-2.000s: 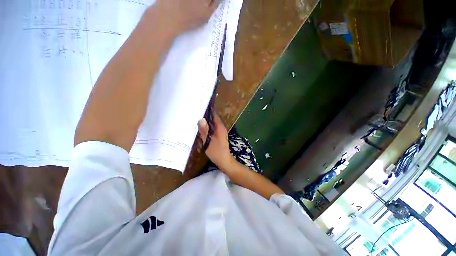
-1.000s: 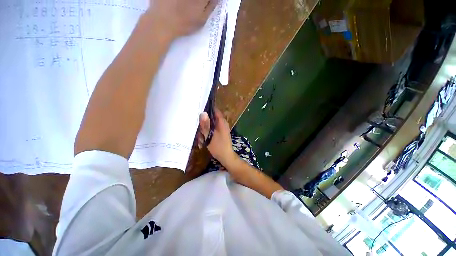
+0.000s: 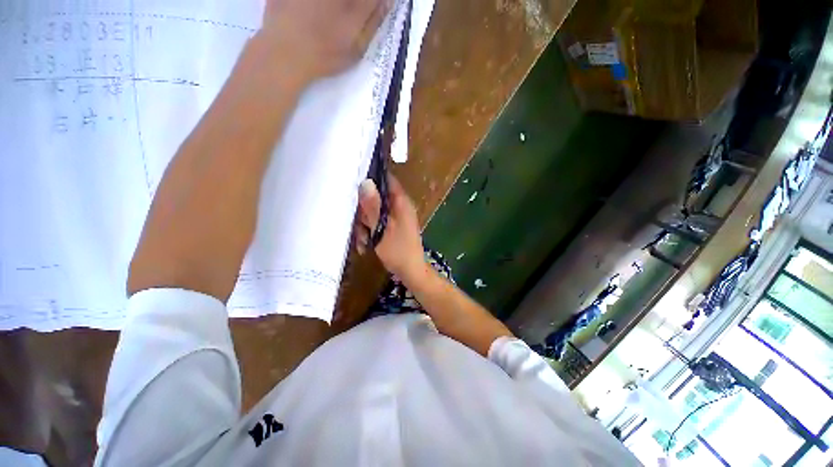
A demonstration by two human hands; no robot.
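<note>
A large white pattern paper (image 3: 82,201) with printed lines and characters lies over the left of the table. My left hand (image 3: 333,32) lies on the paper at the top edge of the picture; its fingers are partly cut off. My right hand (image 3: 391,223) grips the dark handles of the shears (image 3: 381,160) at the paper's right edge. The blades run up along that edge, nearly closed. Their tips are hard to make out near the top edge. A narrow white waste strip (image 3: 405,109) hangs beside the blades on their right.
The brown table (image 3: 466,100) ends in a diagonal edge right of the shears. Beyond it are a green floor (image 3: 498,196) with white scraps and an open cardboard box (image 3: 653,64). Bundled dark and white fabric (image 3: 731,274) and windows are at the right.
The shears and my right hand have shifted slightly up and left in the picture. The paper's lower edge sits lower. The box also appears further left, so the view has turned a little.
</note>
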